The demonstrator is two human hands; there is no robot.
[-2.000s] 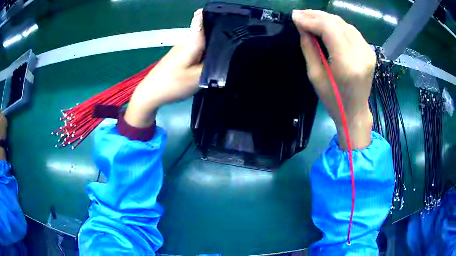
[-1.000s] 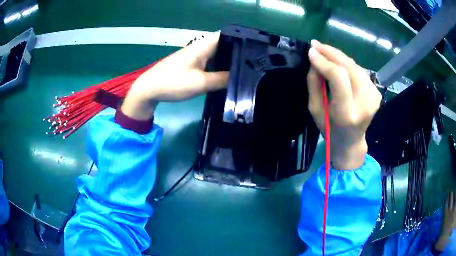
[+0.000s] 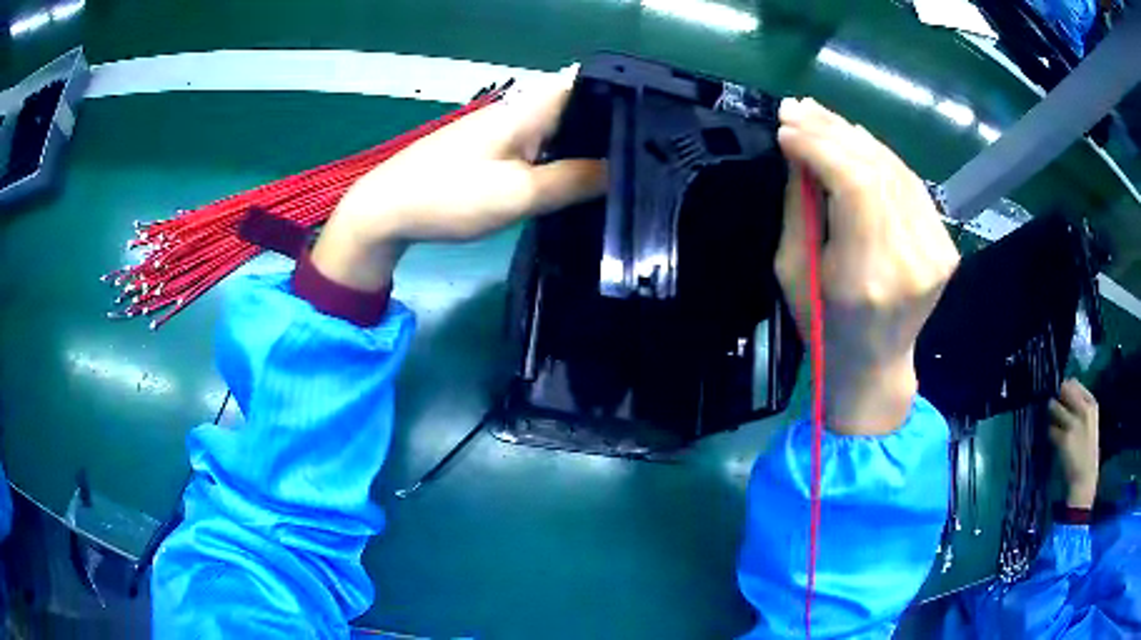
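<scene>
A glossy black plastic housing is tilted up in front of me on the green bench. My left hand grips its upper left edge, with the thumb across its face. My right hand is at its upper right corner, fingertips pinched there. A red wire lead runs from under my right fingers down over the wrist and sleeve to the bottom of the picture. Its upper end is hidden by my fingers. A black cable sticks out from the housing's lower left corner.
A fanned bundle of red leads lies left, partly under my left wrist. A grey parts bin is far left. Another black housing stands right on black cables. Another person's hand is beside them. A grey bar crosses upper right.
A second black housing has appeared on the black cables at right, and another person's hand has come up beside it. My housing has shifted slightly; both hands keep their hold.
</scene>
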